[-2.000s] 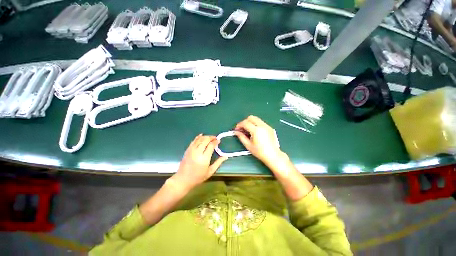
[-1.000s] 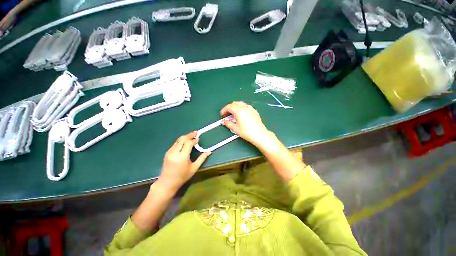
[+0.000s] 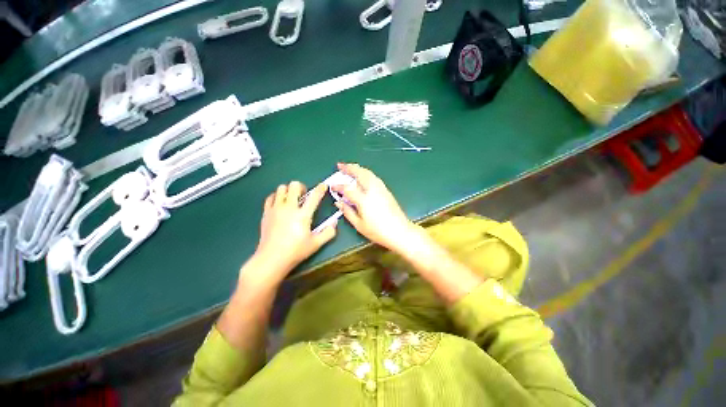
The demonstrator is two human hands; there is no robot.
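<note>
A white loop-shaped housing [image 3: 326,226] lies between my hands near the front edge of the green table, mostly covered by them. My left hand [image 3: 288,224] is over its left part, fingers on the frame. My right hand [image 3: 368,205] grips its right end, with fingertips at the upper side. Both hands are bare. A pile of thin white lead wires [image 3: 398,116] lies beyond my right hand, with a few crossed loose at its near side.
Loose housings [image 3: 208,176] overlap on the table at the left, with stacked housings [image 3: 49,208] beside them. More stacks [image 3: 151,83] stand on the belt behind the metal rail [image 3: 318,96]. A black fan [image 3: 482,60] and a yellow bag [image 3: 599,57] are at the upper right; a red stool [image 3: 654,149] is below.
The view has turned, so the table's contents shift left and its edge slants more. My left hand has moved over the housing and closer to my right hand, covering more of the frame.
</note>
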